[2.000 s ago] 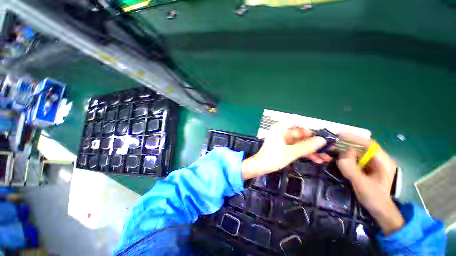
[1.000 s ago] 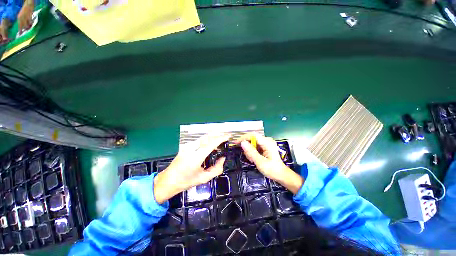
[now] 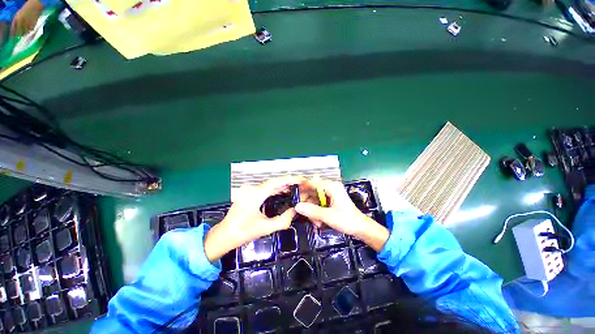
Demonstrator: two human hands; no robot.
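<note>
A small dark unit [image 3: 280,203] is held over the upper part of a black blister tray [image 3: 156,228]. My left hand [image 3: 251,212] grips the unit from the left, fingers curled round it. My right hand [image 3: 336,209] is at the unit's right side, thumb and fingers close to it, with a yellow tool [image 3: 321,194] held in it; the tool's tip is hidden. A pale sheet with grey-brown stripes [image 3: 284,167] lies behind the hands, partly covered by them. Dark rounded squares lie in the tray's pockets, some turned diagonally.
A second striped sheet [image 3: 447,171] lies slanted at right. Loose dark units [image 3: 523,163], a white power strip [image 3: 539,251] and a neighbour's blue sleeve are further right. Another tray [image 3: 49,254] and a metal bar with cables [image 3: 65,166] are at left. Yellow paper [image 3: 176,26] lies at top left.
The view has swung right since the oldest frame, then stayed nearly steady. My hands have drawn closer together, and the right thumb now meets the dark unit.
</note>
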